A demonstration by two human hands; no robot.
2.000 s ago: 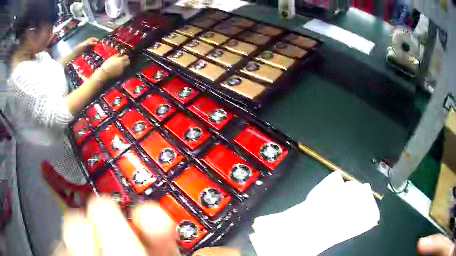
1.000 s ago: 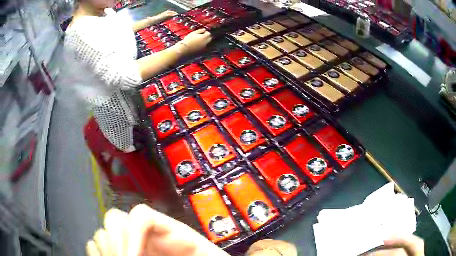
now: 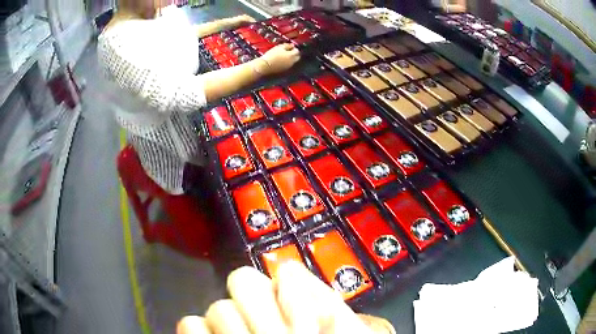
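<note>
Red-orange cases [image 3: 341, 183] with round silver-and-black emblems sit in rows in a black tray [image 3: 418, 261] in front of me. My left hand [image 3: 274, 303] is at the bottom centre, blurred, with curled fingers. It covers the lower part of the nearest left case; whether it touches the case or holds anything cannot be told. White folded sheets [image 3: 477, 300] lie on the green bench right of the tray. A tan rounded shape, cut off by the bottom edge, shows beside my hand; what it is cannot be told. My right hand is out of the picture.
A tray of gold cases [image 3: 408, 94] adjoins the red one at the back right. A person in a white knit top [image 3: 153, 78] reaches over another red-case tray [image 3: 261, 39]. A red stool [image 3: 170, 215] stands at the left, a thin yellowish strip [image 3: 502, 238] right.
The view has swung left, so the trays appear further right than at first. My left hand has moved right, over the nearest cases. My right hand has left the picture at the white sheets.
</note>
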